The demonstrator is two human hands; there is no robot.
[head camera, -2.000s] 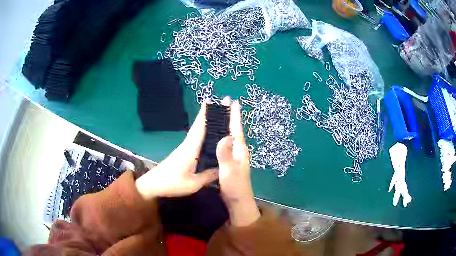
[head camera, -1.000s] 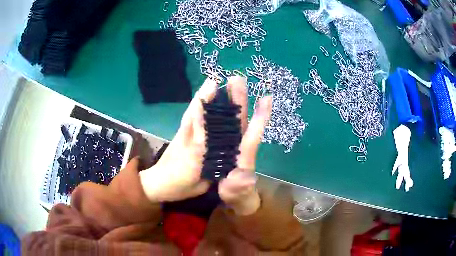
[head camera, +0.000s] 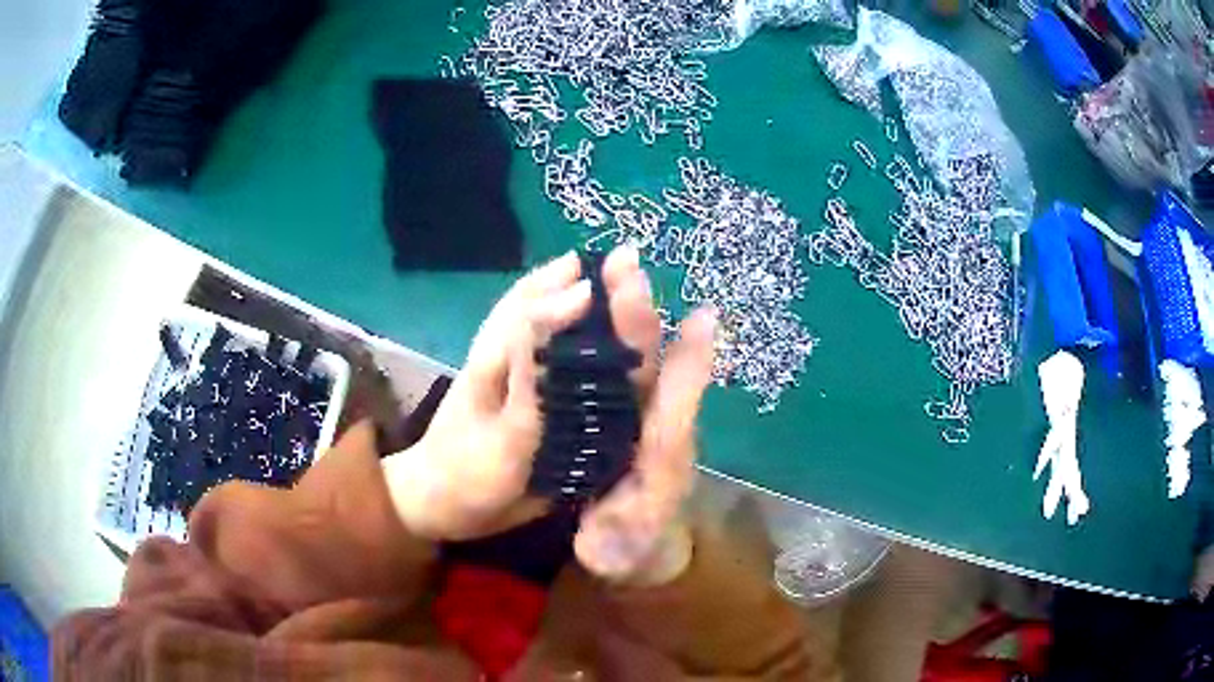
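Observation:
A stack of short black strap pieces [head camera: 586, 416] is held upright between my two bare hands, in front of the table's near edge. Small light marks run down its middle. My left hand [head camera: 482, 406] presses on its left side, and my right hand [head camera: 659, 446] on its right side, with the fingers pointing away from me. A flat black ribbed sheet [head camera: 450, 180] lies on the green table, left of the metal hooks [head camera: 599, 67]. A dense pile of small metal fittings [head camera: 752, 287] lies just beyond my right hand.
Stacked black strips [head camera: 180, 80] are at far left. The white finished-piece basket [head camera: 338, 400] stands below the table edge. More hooks [head camera: 948, 287] spill from a clear bag [head camera: 952, 107]. Blue bins [head camera: 1073, 280] and a white glove [head camera: 1061, 440] are at right. A clear plastic tub [head camera: 828, 549] is below the edge.
My hands have drawn nearer to me with the stack, and light marks now show along it. The right hand's fingers have spread. The table view has shifted slightly.

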